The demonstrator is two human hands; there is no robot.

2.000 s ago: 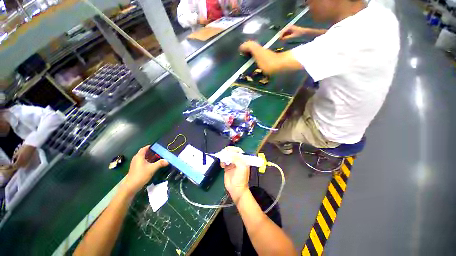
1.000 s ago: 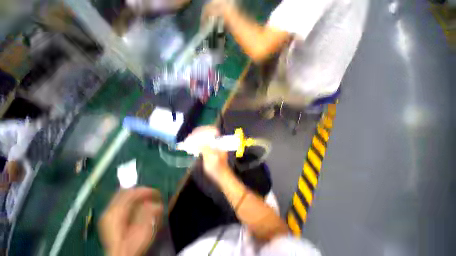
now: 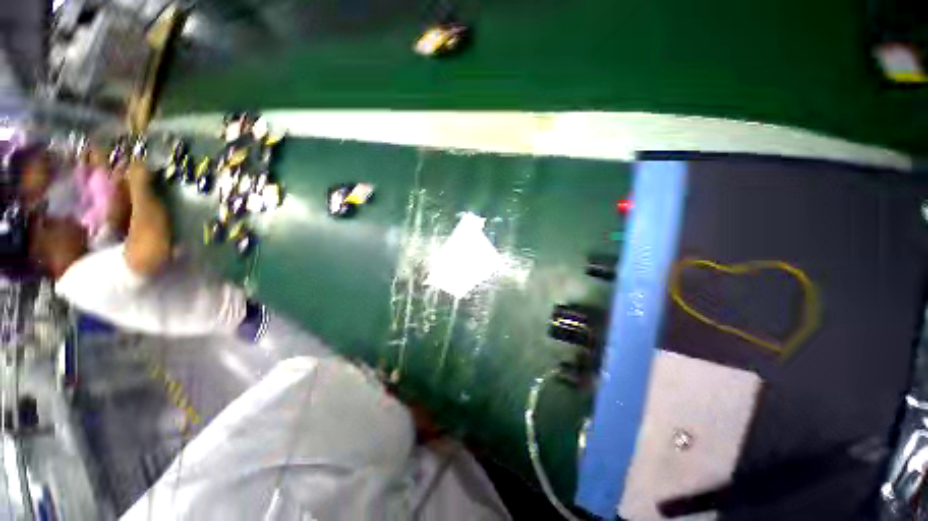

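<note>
Neither of my hands can be made out. The glue dispenser (image 3: 633, 305), with blue front and black top, stands at the right, its knobs facing left and a small red light on. A white paper scrap (image 3: 466, 258) lies on the green bench amid dried glue smears. A black unit with a pale part (image 3: 349, 197) lies left of it. A blurred pile of units (image 3: 242, 185) lies farther left. Another unit (image 3: 442, 40) lies beyond the pale stripe. The syringe is not visible.
A yellow rubber band (image 3: 753, 267) and a white plate or card (image 3: 697, 422) lie on the dispenser. A clear hose (image 3: 533, 432) curves below its knobs. Another person's arm (image 3: 149, 219) is at left. White cloth (image 3: 295, 443) fills the lower middle. A pale stripe (image 3: 488, 130) crosses the bench.
The view has swung left and turned sharply, with the dispenser now large at right. My hands and the syringe have left the picture. The unit pile at left has come into view.
</note>
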